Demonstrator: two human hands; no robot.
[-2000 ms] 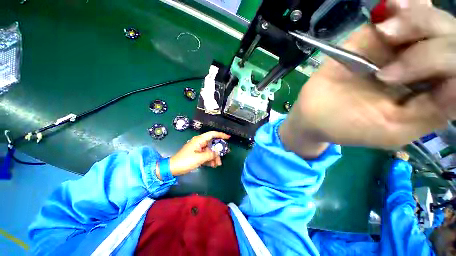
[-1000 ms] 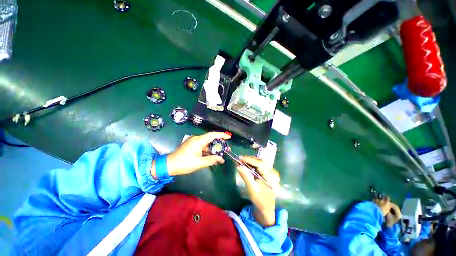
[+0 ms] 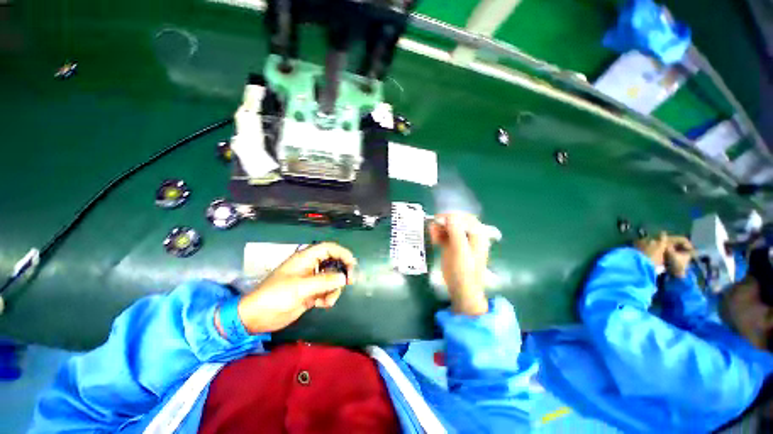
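Observation:
My left hand (image 3: 292, 284) holds a round module (image 3: 333, 268) between thumb and fingers, in front of the test fixture (image 3: 314, 203). My right hand (image 3: 460, 242) is just right of the label sheet (image 3: 408, 238), its fingers closed on a thin light tool, probably the tweezers (image 3: 432, 219); the tool is blurred. The label sheet is a white card with rows of tiny marks. The fixture has a small red light on its front edge, a clear block (image 3: 320, 153) under a pale green plate (image 3: 297, 91), and a crumpled white strip (image 3: 253, 140) on its left side.
Several round modules lie left of the fixture, one here (image 3: 173, 193). A black cable (image 3: 127, 174) runs left. A plain white paper (image 3: 269, 258) lies at the front, a white card (image 3: 413, 164) right of the fixture. A metal rail (image 3: 542, 69) runs behind. A blue-sleeved co-worker (image 3: 648, 314) works at right.
The view has swung to the right. My right hand and its tool have moved away from the module to the label sheet. My left hand still holds the module, now tilted and more covered by fingers.

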